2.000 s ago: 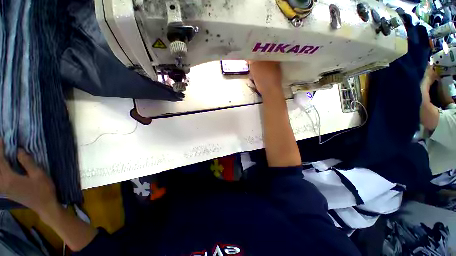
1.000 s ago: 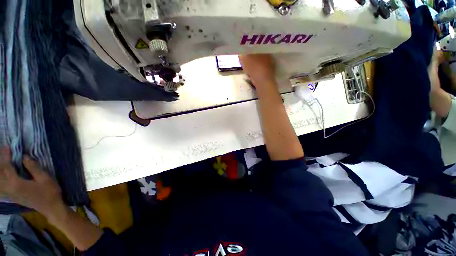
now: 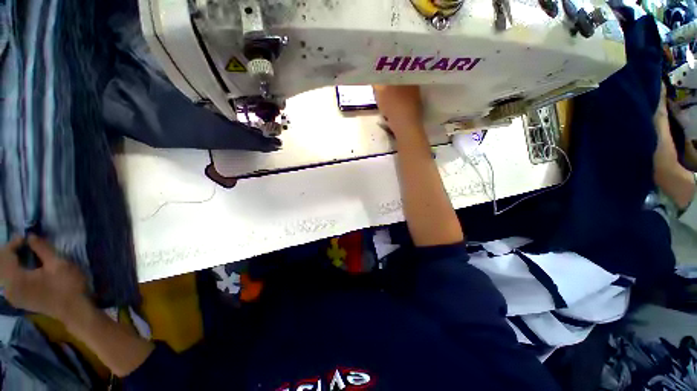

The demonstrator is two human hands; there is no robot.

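A thick bundle of dark and pale grey denim panels (image 3: 57,145) lies at the left. A dark denim panel (image 3: 172,111) runs from it and tapers to a corner under the presser foot (image 3: 269,126) of the white HIKARI sewing machine (image 3: 329,46). My left hand (image 3: 46,279) is on the bundle's lower part, thumb and fingertips closed on its layers. My right hand (image 3: 399,107) is under the machine arm, partly hidden by it, beside a phone (image 3: 357,97). A small dark pointed thing shows at its fingers; its grip on it is unclear.
The white table (image 3: 252,214) carries a loose thread and a white cable at right. White-and-black cut pieces (image 3: 535,279) lie right of my lap. Yellow cloth (image 3: 174,309) hangs below the bundle. Another person's arm (image 3: 672,156) shows at far right.
The view has shifted slightly. My left hand's thumb and fingers have come closer together on the bundle, whose lower layers look shifted. My right hand stays under the machine arm.
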